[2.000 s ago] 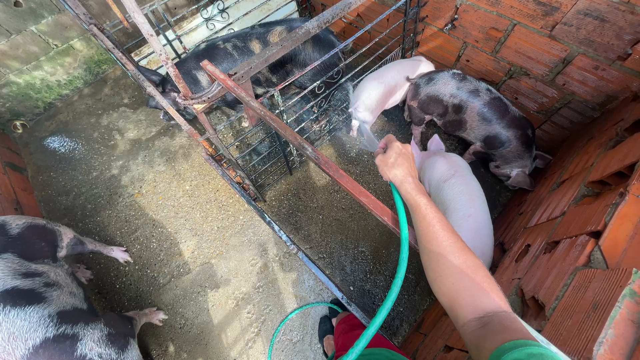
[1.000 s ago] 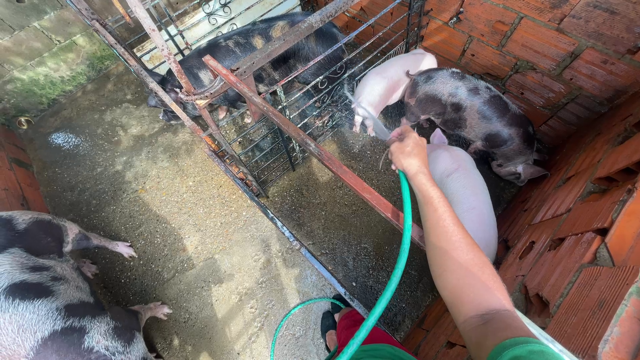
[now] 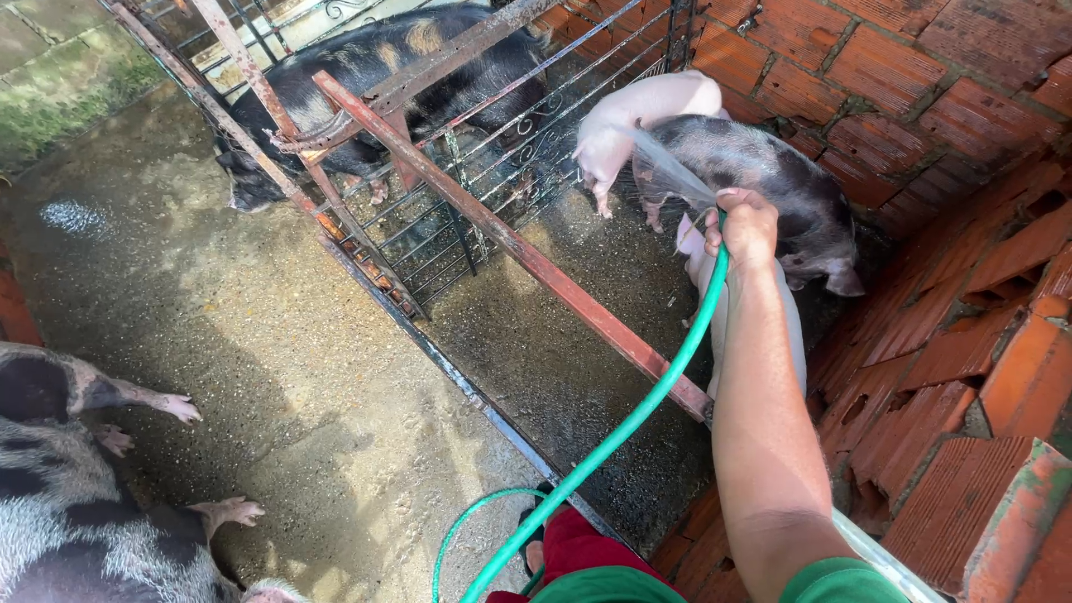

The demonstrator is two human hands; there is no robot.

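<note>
My right hand (image 3: 744,226) grips the end of a green garden hose (image 3: 620,431), and a spray of water (image 3: 667,163) fans from it up and to the left. The spray crosses in front of a black-spotted pig (image 3: 754,176) and reaches toward a pink pig (image 3: 641,113), whose head is turned down and to the left. Another pink pig (image 3: 791,327) stands right beneath my hand and forearm, partly hidden by them. The hose hangs in a curve down to my lap, with a loop near my foot. My left hand is out of view.
A rusty metal bar (image 3: 536,255) and a barred metal gate (image 3: 469,188) divide the pen. Behind the gate stands a large black pig (image 3: 335,84). A spotted pig (image 3: 67,502) lies at lower left on the wet concrete floor (image 3: 251,335). A hollow-brick wall (image 3: 955,335) borders the right side.
The upper pink pig has turned; its head now points down and left. The spotted pig beside it has shifted slightly. My right hand keeps hold of the hose, and the spray spreads wider.
</note>
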